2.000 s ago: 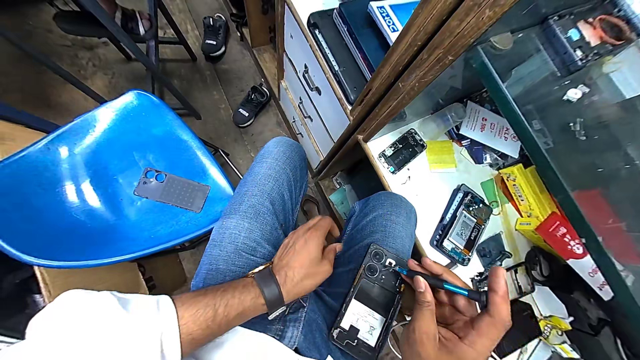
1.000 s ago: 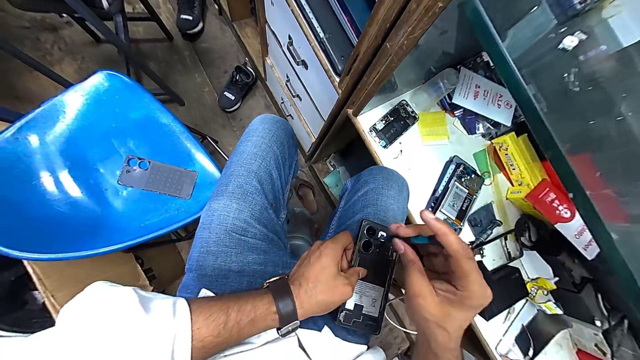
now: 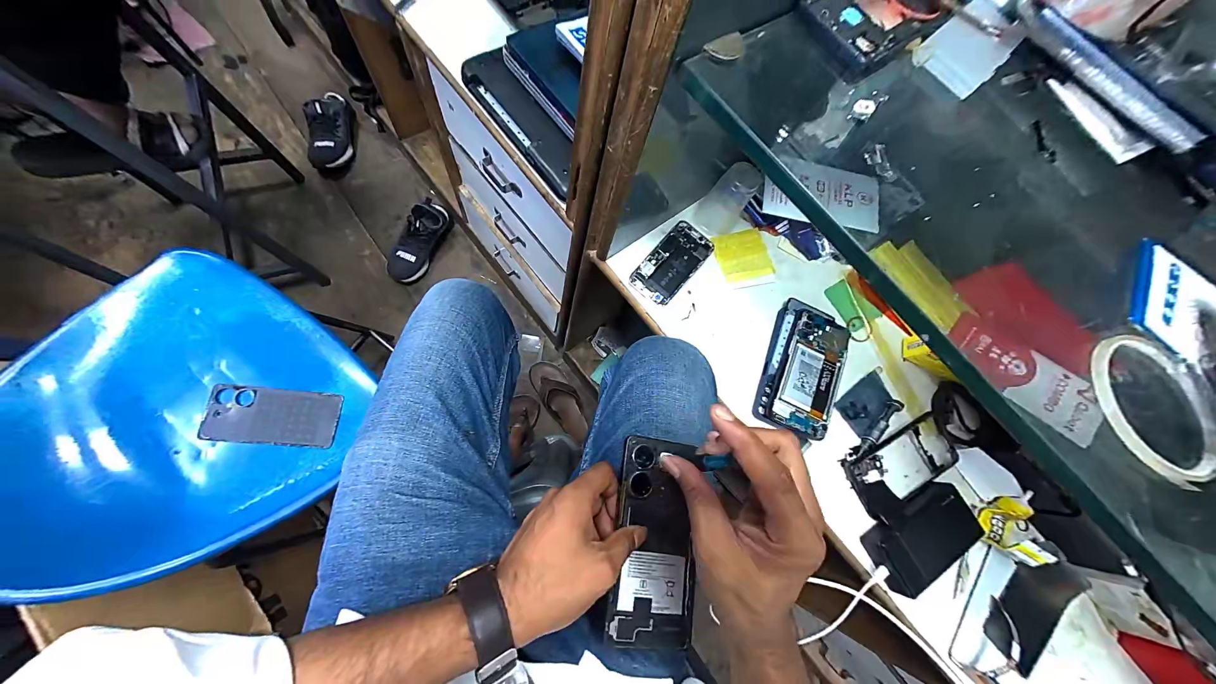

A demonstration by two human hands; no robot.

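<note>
A smartphone with its back cover off (image 3: 670, 532) rests against my thigh, its two large camera rings toward the top. My left hand (image 3: 570, 541) grips the phone's left edge, thumb lying on its back. My right hand (image 3: 755, 513) is at the upper right edge, thumb by the camera area, with a blue-tipped screwdriver (image 3: 719, 462) mostly hidden among its fingers. A dark phone back cover with camera holes (image 3: 285, 418) lies on the blue plastic chair (image 3: 123, 513) to the left.
On the white shelf (image 3: 717, 328) at right lie an opened phone (image 3: 807, 370), a phone frame (image 3: 673, 262), yellow sticky notes (image 3: 744, 256) and a black box (image 3: 921, 537). A glass counter (image 3: 950, 351) overhangs it. A white cable (image 3: 855, 608) runs beside my right wrist.
The screwdriver, plainly visible and pointing at the camera area two seconds ago, is now mostly hidden in my right hand. My left hand has moved from my thigh onto the phone.
</note>
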